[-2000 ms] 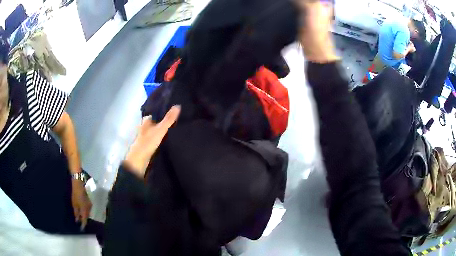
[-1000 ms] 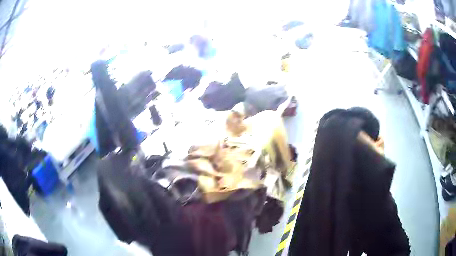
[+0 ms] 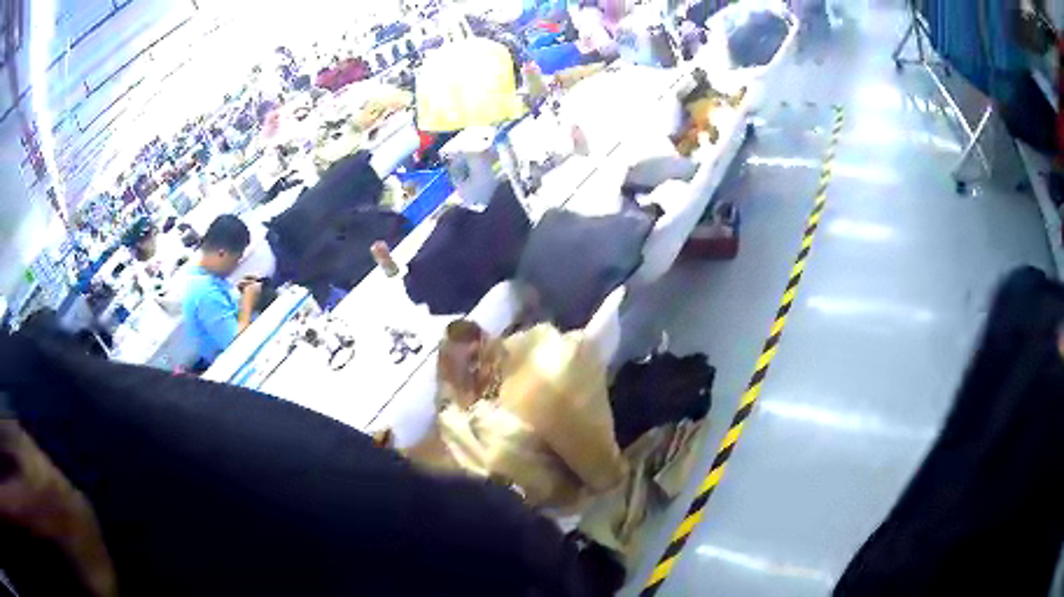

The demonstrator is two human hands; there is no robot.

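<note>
A large black cloth shape (image 3: 268, 478) fills the lower left; I cannot tell how much is garment piece and how much is my sleeve. Part of my left hand (image 3: 47, 507) shows at the left edge against this black cloth, cut off and blurred, its fingers hard to make out. Another black cloth shape (image 3: 968, 466) stands at the right edge, garment or sleeve. A sliver of skin shows beside its top, too little to tell the right hand's grip.
Beige garments (image 3: 543, 408) and dark and grey pieces (image 3: 583, 262) hang over a long white sewing table. A person in a light blue shirt (image 3: 212, 306) sits at left. Yellow-black tape (image 3: 747, 408) edges the grey aisle; a wheeled rack (image 3: 957, 105) stands far right.
The view has swung round and up to the sewing rows and aisle. The black garment seen right of centre is no longer there; black cloth now shows at lower left and the right edge.
</note>
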